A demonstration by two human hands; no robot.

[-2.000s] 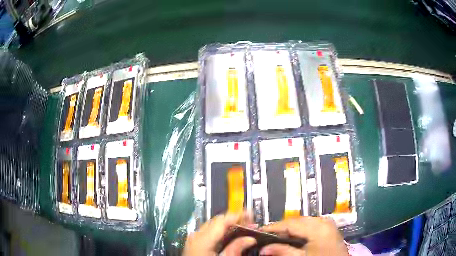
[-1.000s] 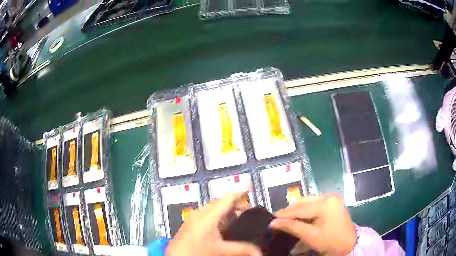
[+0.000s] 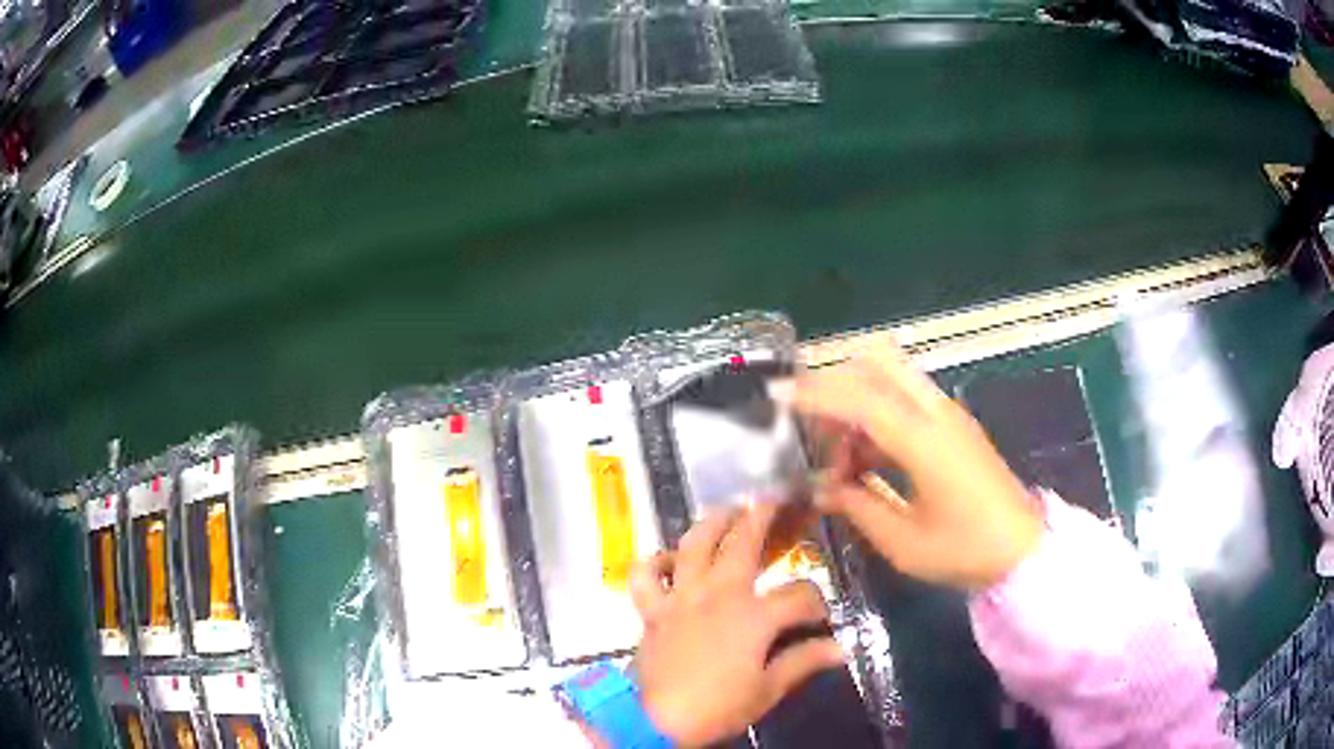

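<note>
The middle clear blister tray [image 3: 515, 585] holds white-backed display modules with orange flex cables. Its upper-left module [image 3: 414, 542] and upper-middle module [image 3: 553, 534] have no black sheet on them. On the upper-right module, a black backing sheet [image 3: 720, 392] shows dark at the top and shiny grey lower down. My right hand [image 3: 929, 483] has its fingertips at the sheet's right edge. My left hand [image 3: 724, 644] lies over the module's lower end, fingers bent down; their grip is hidden. Orange flex cable [image 3: 794, 559] shows between the hands.
A left tray [image 3: 246, 585] holds modules with black sheets. The sticker sheet [image 3: 1042, 424] lies right, partly behind my right arm, beside pale clear film [image 3: 1192, 454]. A pink fan [image 3: 1306, 424] stands at the right edge. Clear trays [image 3: 673, 59] and a black tray [image 3: 329, 66] are across the belt.
My hands have moved up from the tray's front side to the upper-right module, with the black sheet now over it. The view has shifted, so the trays appear lower and further left.
</note>
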